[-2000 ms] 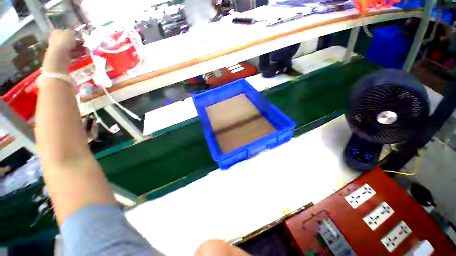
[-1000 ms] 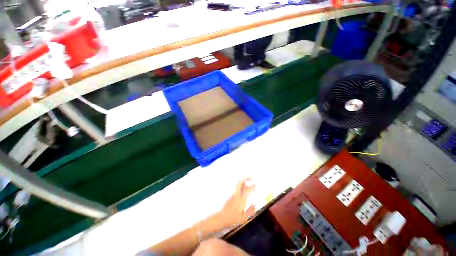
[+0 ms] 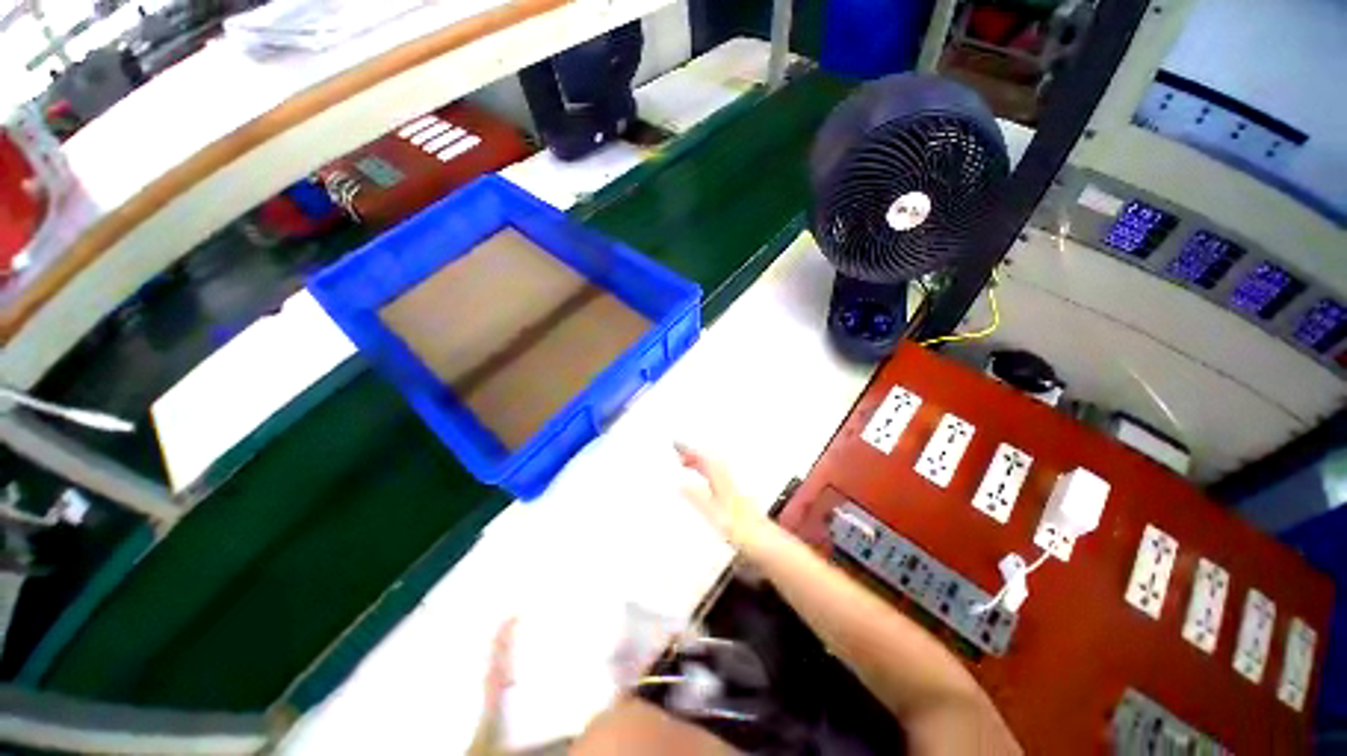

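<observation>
My right hand point(image 3: 717, 495) is over the white ledge beside the blue bin, fingers extended; I see nothing held in it. My left hand point(image 3: 502, 679) is low at the bottom, blurred and partly cut off; its grip is unclear. A blurred white object with thin leads point(image 3: 694, 679) is between my arms, by the ledge's edge. A white power adapter point(image 3: 1086, 499) stands on a socket of the red-brown test board point(image 3: 960, 392). Its white cable runs to a plug point(image 3: 1012, 581) at the grey connector strip point(image 3: 916, 569).
A blue plastic bin point(image 3: 657, 355) with a brown cardboard sheet point(image 3: 517, 332) lies across the green conveyor point(image 3: 281, 569) and white ledge. A black fan point(image 3: 909, 185) stands behind the board. Rack meters point(image 3: 1204, 259) are at right, and a shelf edge point(image 3: 281, 148) at upper left.
The view has turned right, showing more of the board and rack. My left hand has moved lower and left from the ledge beside the board. My right arm has come in over the ledge.
</observation>
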